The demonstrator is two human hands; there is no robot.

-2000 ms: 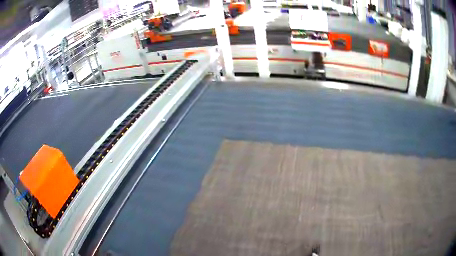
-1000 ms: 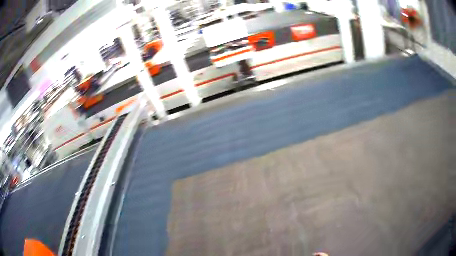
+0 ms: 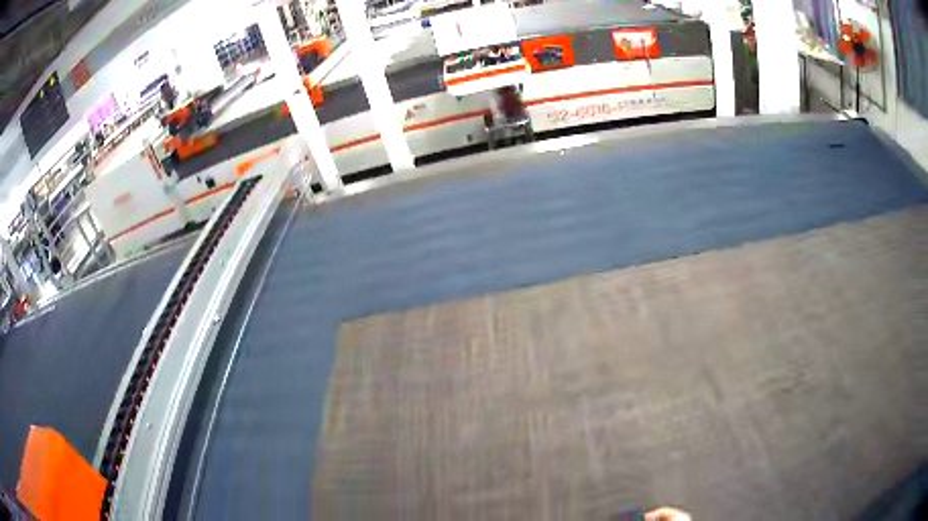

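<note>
Dark blue sheet fabric (image 3: 529, 229) lies along the far side of the cutting bed and down its left side. The grey-brown bed surface (image 3: 611, 397) shows bare in the middle, with pale crosshatched marks. A small part of one hand, seemingly my right hand (image 3: 668, 515), shows at the bottom edge, right of centre. A small dark bit is beside it; whether the hand holds it cannot be told. My left hand is not in view.
The silver gantry beam (image 3: 193, 356) with its black cable chain crosses the bed at left. An orange cover (image 3: 59, 478) sits at its near end. More blue fabric (image 3: 81, 356) lies beyond the beam. White-and-orange machines (image 3: 611, 87) stand behind. Dark blue material (image 3: 906, 501) shows at lower right.
The view has turned right, so the beam now sits further left and the bed's far right corner shows. Slightly more of the hand shows at the bottom edge.
</note>
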